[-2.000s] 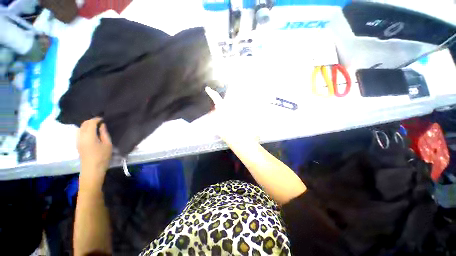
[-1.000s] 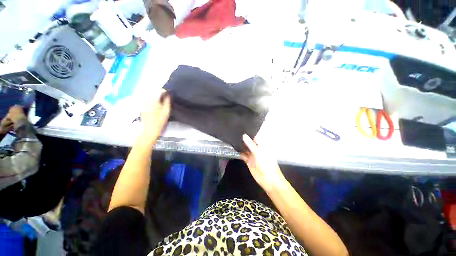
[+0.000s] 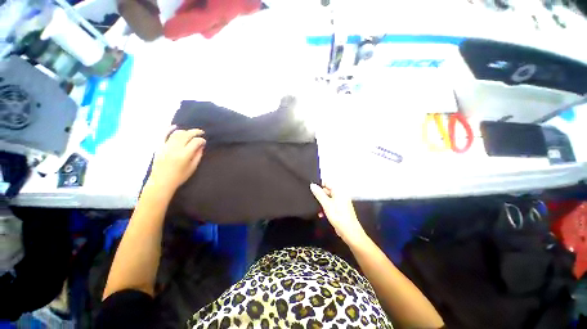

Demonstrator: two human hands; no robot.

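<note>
A black garment piece (image 3: 251, 173) lies on the white machine table, its near part hanging over the front edge. A fold or seam line crosses it from side to side. My left hand (image 3: 181, 154) lies on its left part, fingers bent on the cloth. My right hand (image 3: 331, 204) holds its right edge between thumb and fingers at the table's front edge. The needle area (image 3: 336, 80) of the sewing machine is behind the cloth's right side, in bright glare. The cloth's upper right corner is washed out.
Right of the cloth lie thread snips (image 3: 388, 154), scissors with yellow and red-orange handles (image 3: 448, 132) and a flat black rectangle, perhaps a phone (image 3: 513, 139). Black garments (image 3: 489, 257) hang below the table at right, beside a red cloth (image 3: 573, 232). Another red cloth (image 3: 209, 16) lies behind.
The cloth has been turned and drawn toward me; it now lies wider and hangs over the table edge. My left hand has moved onto its top. The camera view has shifted.
</note>
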